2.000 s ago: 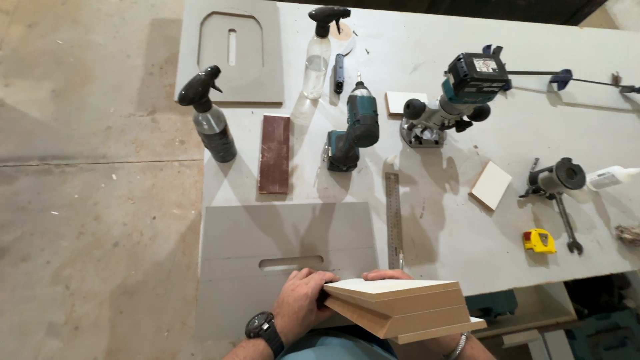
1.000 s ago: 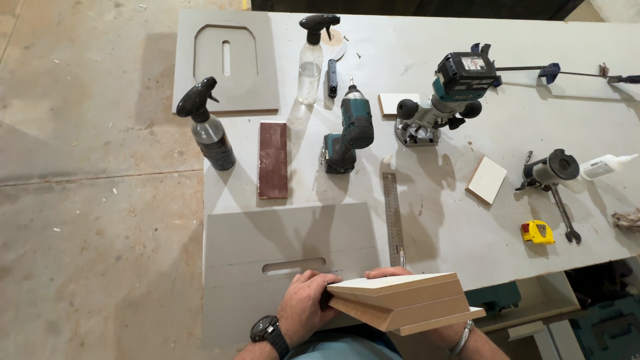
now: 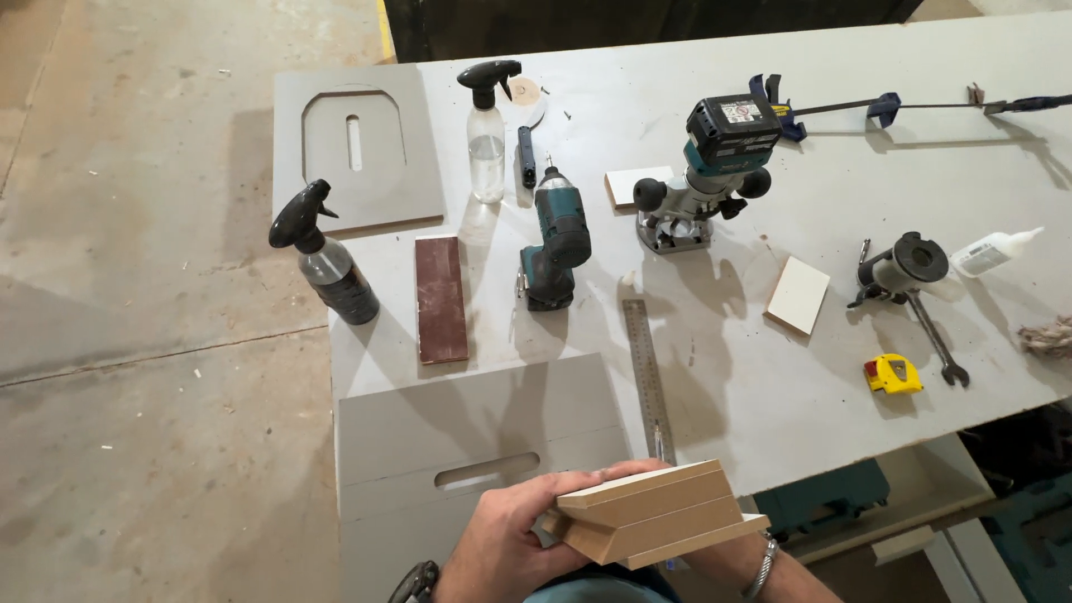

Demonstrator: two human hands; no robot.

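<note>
My left hand (image 3: 511,528), with a watch at its wrist, grips the left end of several stacked MDF pieces (image 3: 662,519) with white faces and angled ends. My right hand (image 3: 720,561) is behind and under the same stack, mostly hidden, a bracelet at its wrist. Below and left of the stack lies a grey panel (image 3: 402,435) with a rounded slot. A steel ruler (image 3: 643,360) lies just beyond my hands, with a pen (image 3: 659,440) on its near end.
On the workbench stand two spray bottles (image 3: 487,151) (image 3: 339,280), a cordless driver (image 3: 557,234) and a cordless router (image 3: 708,176). A sanding block (image 3: 441,301), a slotted panel (image 3: 289,134), a tape measure (image 3: 894,374), a wrench (image 3: 934,335), a glue bottle (image 3: 997,251) and a bar clamp (image 3: 837,107) also lie there.
My left hand has shifted its hold farther around the left end of the stack, and the stack has turned slightly. The tools on the bench have not moved.
</note>
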